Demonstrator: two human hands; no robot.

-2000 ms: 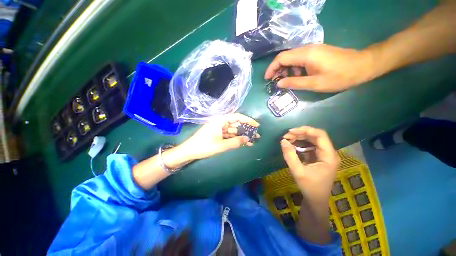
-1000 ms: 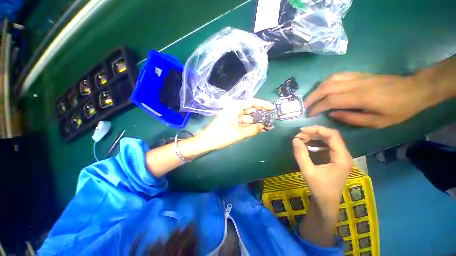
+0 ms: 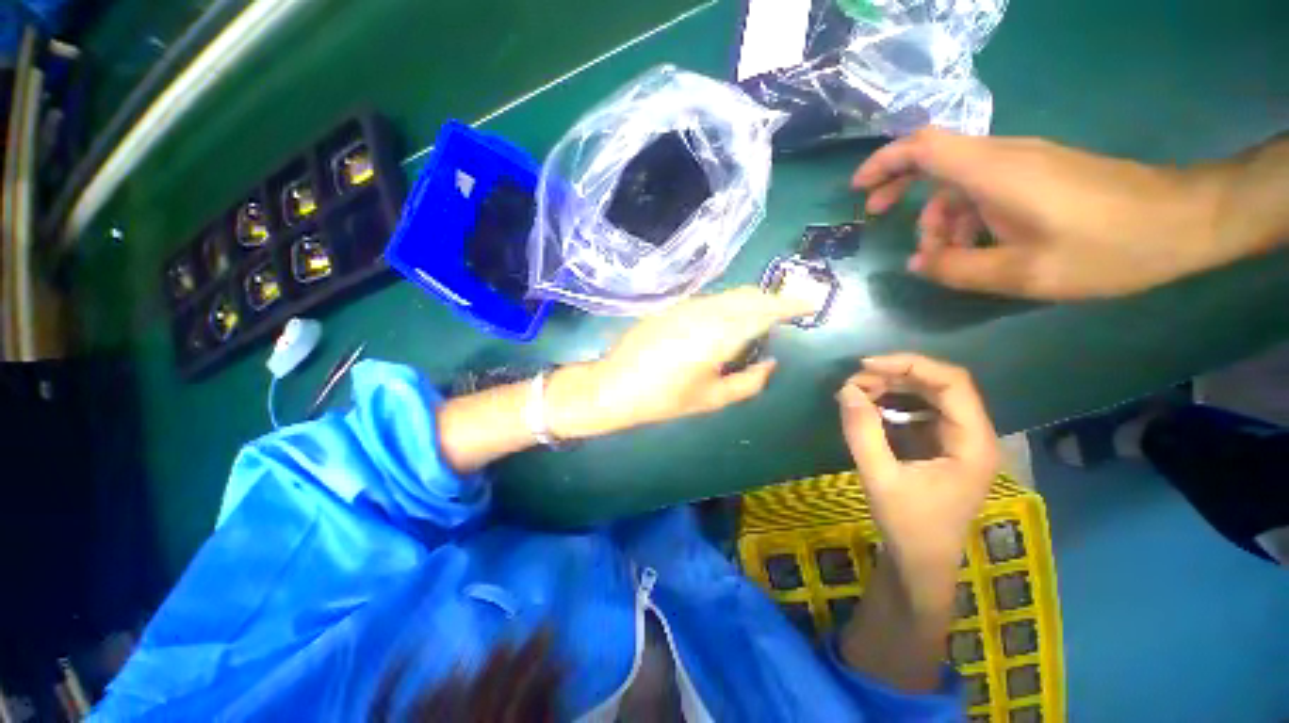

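My left hand (image 3: pixel 693 356) reaches over the green bench, palm down, its fingertips touching a square unit with a shiny rim (image 3: pixel 809 294). The dark circuit board it held before is hidden under the hand, so I cannot tell whether it is still gripped. My right hand (image 3: pixel 926 438) is raised near the bench's front edge, thumb and fingertips curled around a small pale sliver (image 3: pixel 905 415). A small dark speckled piece (image 3: pixel 831 240) lies just beyond the square unit.
Another person's hand (image 3: pixel 1032 219) reaches in from the right. A clear plastic bag (image 3: pixel 742 181), a blue bin (image 3: pixel 431 233) and a black parts tray (image 3: pixel 339 290) stand left. Another bag (image 3: pixel 905 71) lies behind. A yellow grid tray (image 3: pixel 1049 622) is at the front edge. Tweezers (image 3: pixel 337 376) lie left.
My left hand has moved right and turned palm down onto the square unit. The other person's hand pulled back from the small pieces, then lifted. My right hand has barely moved.
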